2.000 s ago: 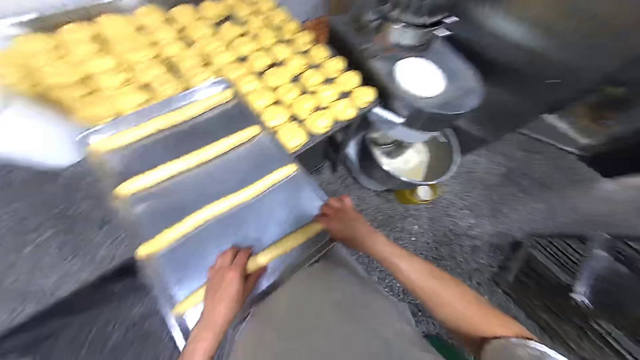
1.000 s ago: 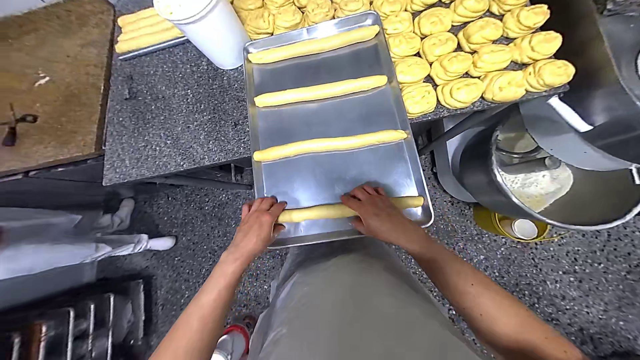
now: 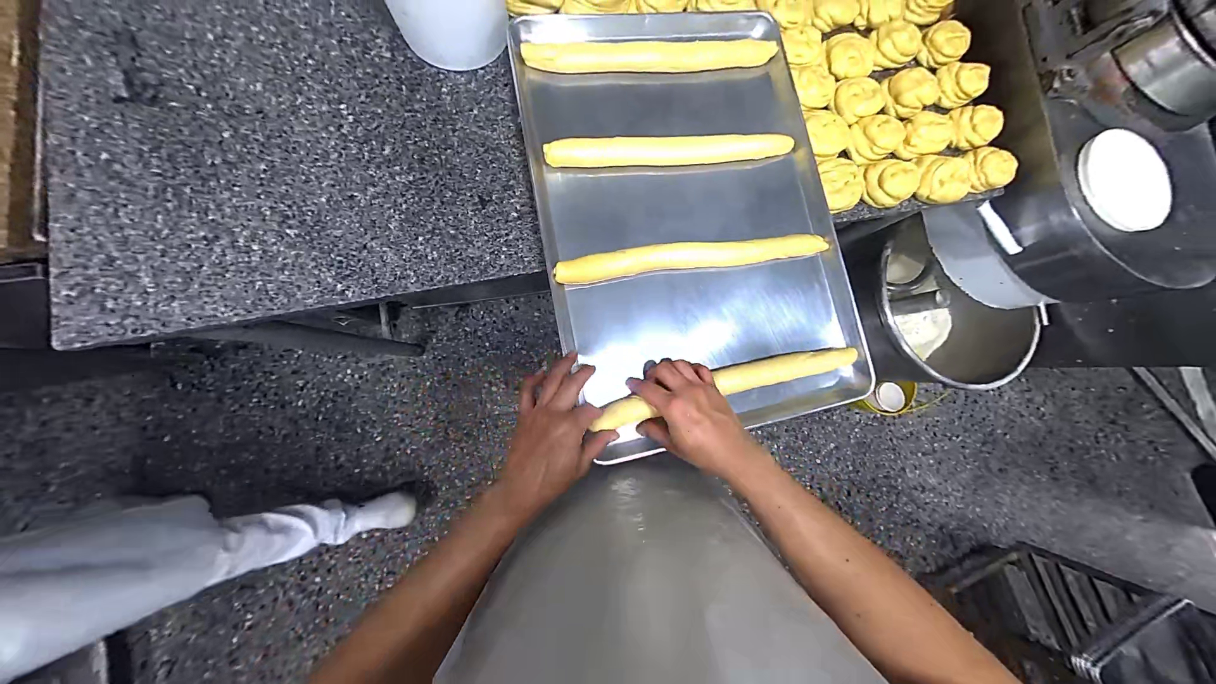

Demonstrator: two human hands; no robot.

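Note:
A metal baking tray juts over the counter's front edge, with several long yellow dough strips lying crosswise on it. At the near end, my right hand bends its fingers and thumb around the left part of the nearest dough strip. My left hand is at the tray's near left corner, fingers and thumb about the left tip of that strip. The other strips, such as the middle one, lie apart, untouched. Part of the nearest strip is hidden under my right hand.
Coiled yellow dough pieces stand in rows right of the tray. A white container sits on the speckled counter. To the right are a mixer with a metal bowl and a yellow bucket. Another person's leg is at lower left.
My right hand has moved left along the nearest strip, closer to my left hand. The strip's right part, covered by that hand before, now shows. The other strips look unmoved on the tray.

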